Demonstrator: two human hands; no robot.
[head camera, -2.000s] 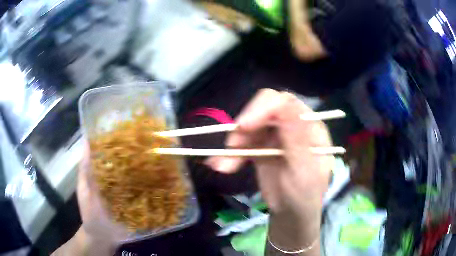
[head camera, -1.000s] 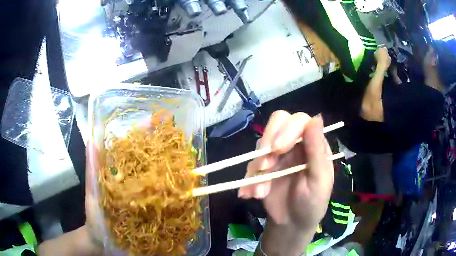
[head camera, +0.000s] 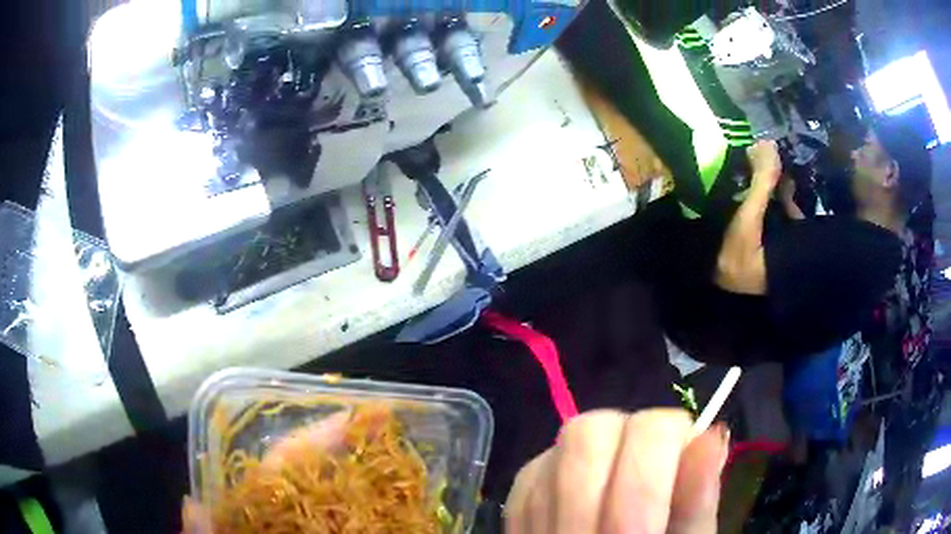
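Note:
A clear takeaway container (head camera: 474, 443) of orange-brown fried noodles (head camera: 323, 480) shows at the bottom left, its lower part cut off. Only a bit of my left hand (head camera: 194, 515) shows at the container's left side; fingers also show through the clear plastic. My right hand (head camera: 615, 475) is at the bottom edge, right of the container, fingers curled round the chopsticks. One pale chopstick end (head camera: 717, 399) sticks up past the fingers; the tips are hidden or out of the picture.
A white overlock machine (head camera: 156, 224) with tension knobs (head camera: 419, 69) stands on the table (head camera: 537, 198). Red snips (head camera: 383, 232), tweezers (head camera: 448, 232) and a blue-black strap (head camera: 448, 313) lie near its edge. A clear lid (head camera: 52, 282) is left. A pink strip (head camera: 547, 360) hangs below. A person (head camera: 803, 271) sits right.
The container and both hands have moved down in the picture, partly out of it. The chopstick tips no longer show at the noodles. More of the machine and table shows.

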